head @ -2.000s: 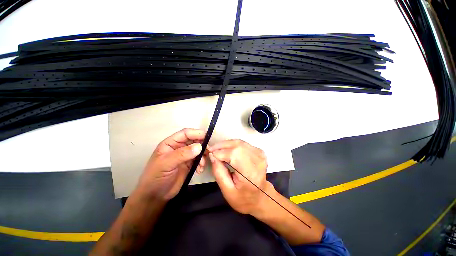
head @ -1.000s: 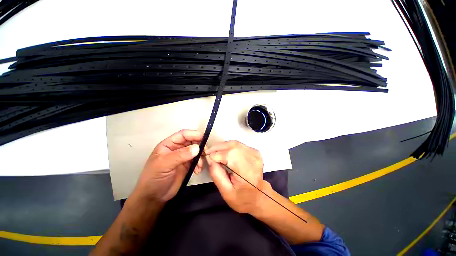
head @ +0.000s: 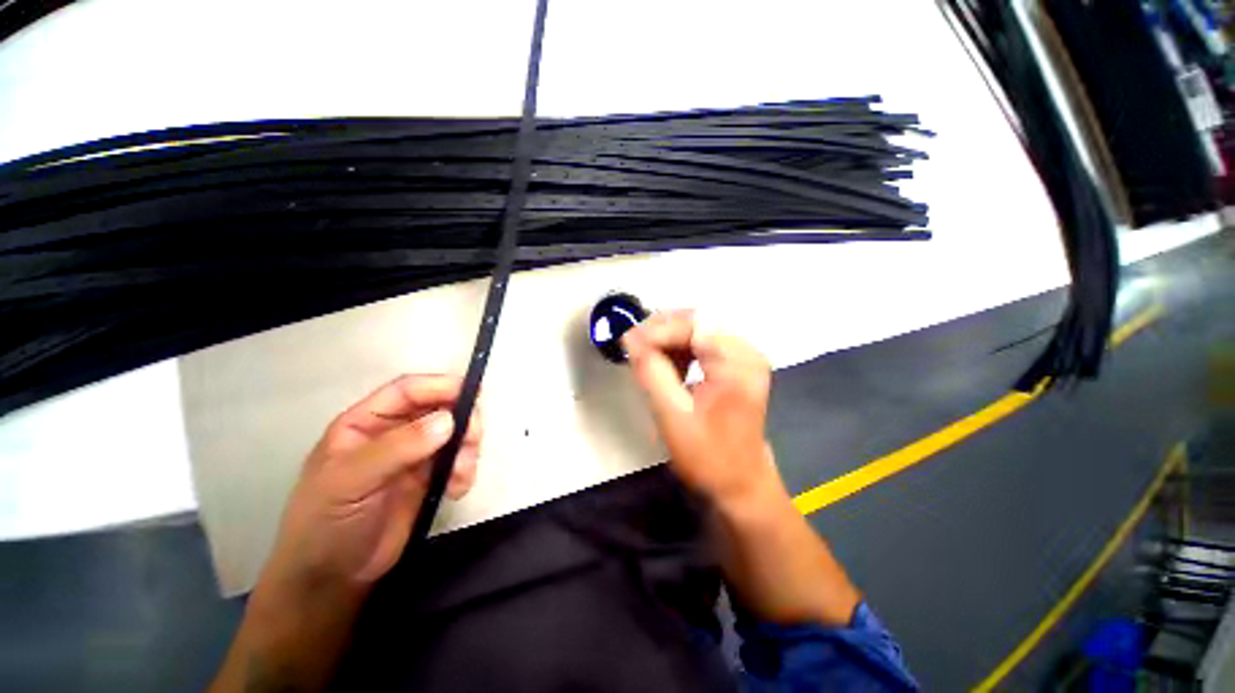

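A long narrow black strap (head: 496,291) with small holes stands up from my left hand (head: 375,477) and crosses in front of the strap pile. My left thumb and fingers pinch it near its lower part; its lower end is lost against the dark apron. My right hand (head: 711,404) is at the right edge of the paint pot (head: 616,326), thumb and fingertips together over its rim. The pot is small and round, with dark shiny liquid inside. The thin applicator cannot be made out at my right fingers.
A wide pile of black straps (head: 339,203) lies across the white table (head: 759,54) beyond my hands. A beige work board (head: 257,420) lies under the pot. A hanging strap bundle (head: 1084,257) drapes over the table's right edge. The grey floor has yellow lines.
My right hand has left the strap and moved up and right to the pot. My left hand still holds the strap. The view has turned, so the table appears shifted left and tilted.
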